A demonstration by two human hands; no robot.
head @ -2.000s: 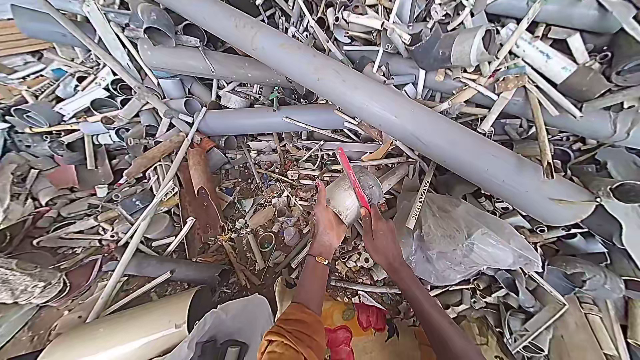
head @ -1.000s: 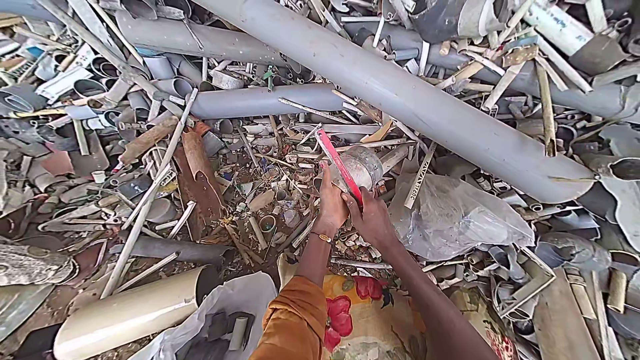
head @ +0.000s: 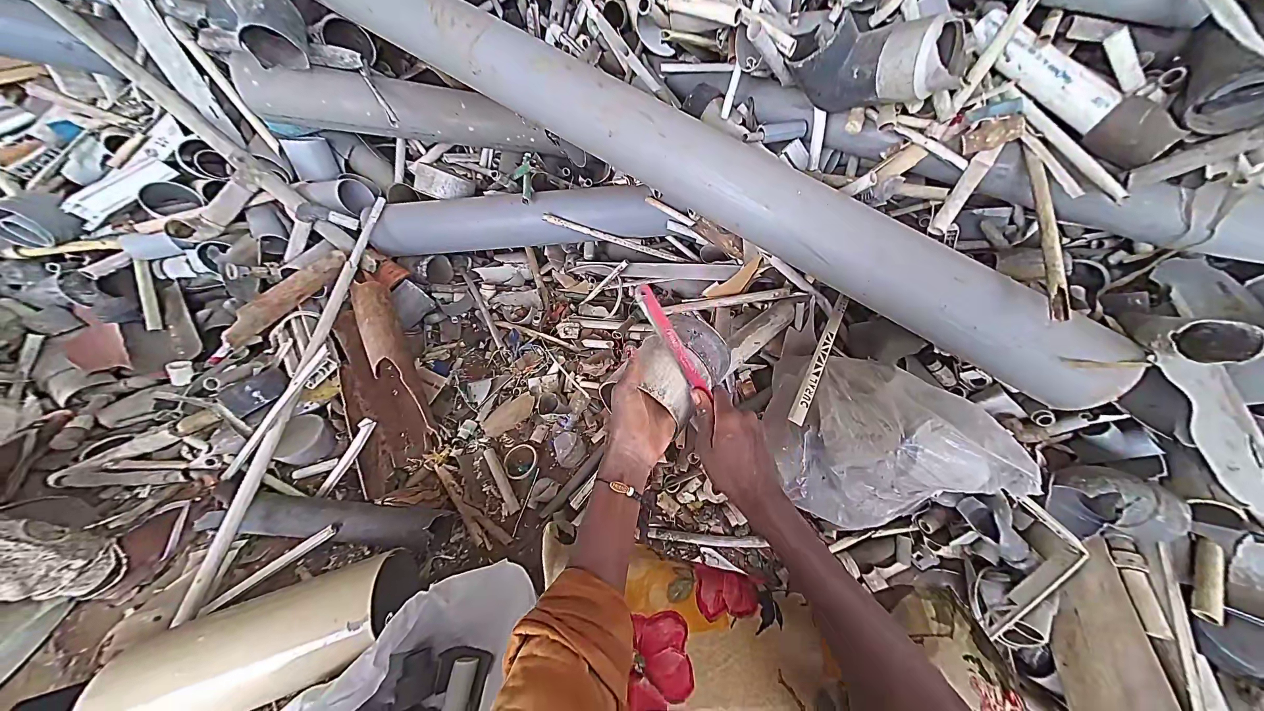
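Near the middle of the head view, my left hand (head: 640, 420) grips a short, dirty grey pipe piece (head: 664, 380) by its near left side. A red, narrow tool (head: 670, 334), its kind unclear, lies across the piece, with its lower end in my right hand (head: 731, 444). The tool's far end points up and to the left. Fingers hide part of the pipe piece and the tool's grip. Just right of my right hand is a crumpled clear plastic sheet (head: 889, 444).
A long grey pipe (head: 750, 188) runs diagonally beyond the hands, with a shorter grey pipe (head: 513, 219) behind. Pipe scraps surround me. A cream pipe (head: 247, 642) and a white sack (head: 474, 602) holding pieces lie at lower left. Floral cloth (head: 731, 642) shows below my forearms.
Both hands have kept hold of the pipe piece and the red tool. The tool's angle across the piece has changed slightly.
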